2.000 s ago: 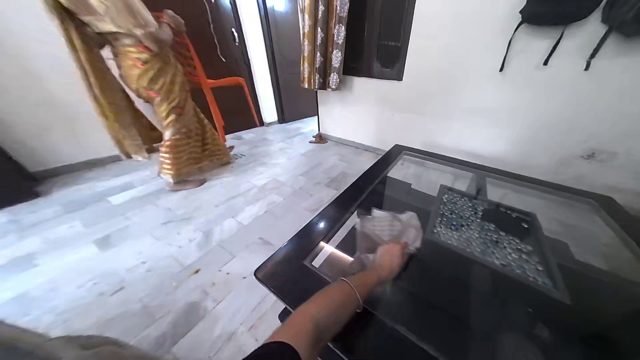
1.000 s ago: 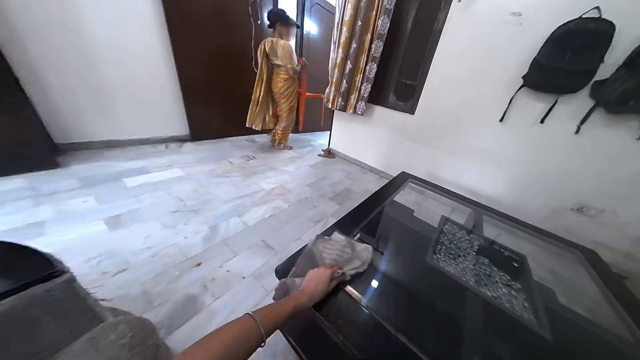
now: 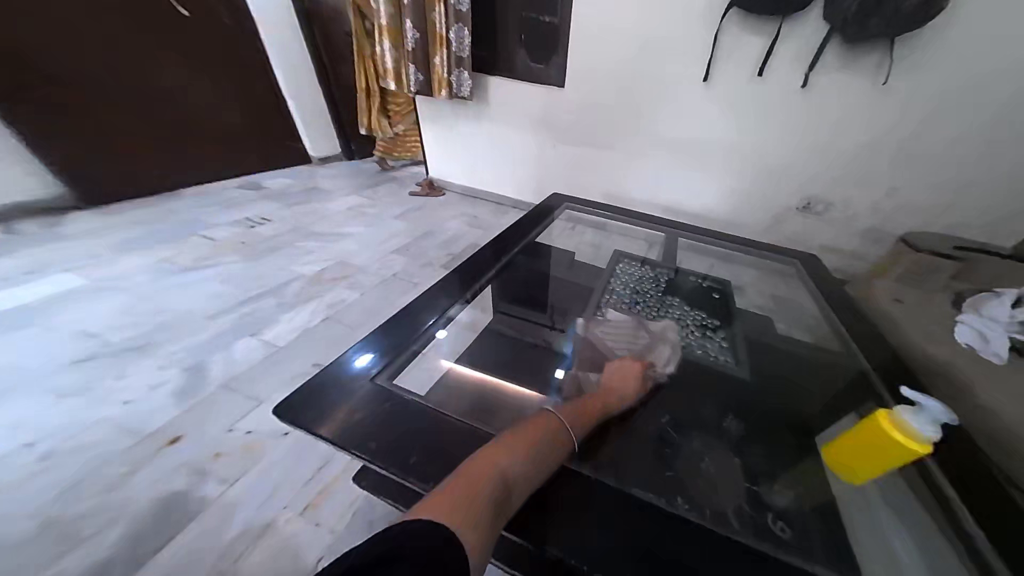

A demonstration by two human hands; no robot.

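Observation:
My left hand [image 3: 628, 384] is closed on a pale, crumpled cloth [image 3: 628, 340] and presses it on the glass top of a black-framed table [image 3: 432, 424]. A thin bracelet circles that wrist. Just beyond the cloth, a rectangular panel of small shiny pebbles [image 3: 640, 292] shows under the glass. A yellow bottle with a white pump top [image 3: 872, 448] is at the table's right side, away from the hand. My right hand is out of view.
Beyond the table is a white wall with black bags [image 3: 880, 20]. A white cloth [image 3: 988, 324] lies on a surface at right. A person [image 3: 396, 120] is partly hidden by a curtain [image 3: 436, 48], near footwear [image 3: 428, 189] on the tiled floor.
My left hand has moved the cloth from the table's near left corner inward over the glass, close to the pebble panel. The person has gone behind the curtain.

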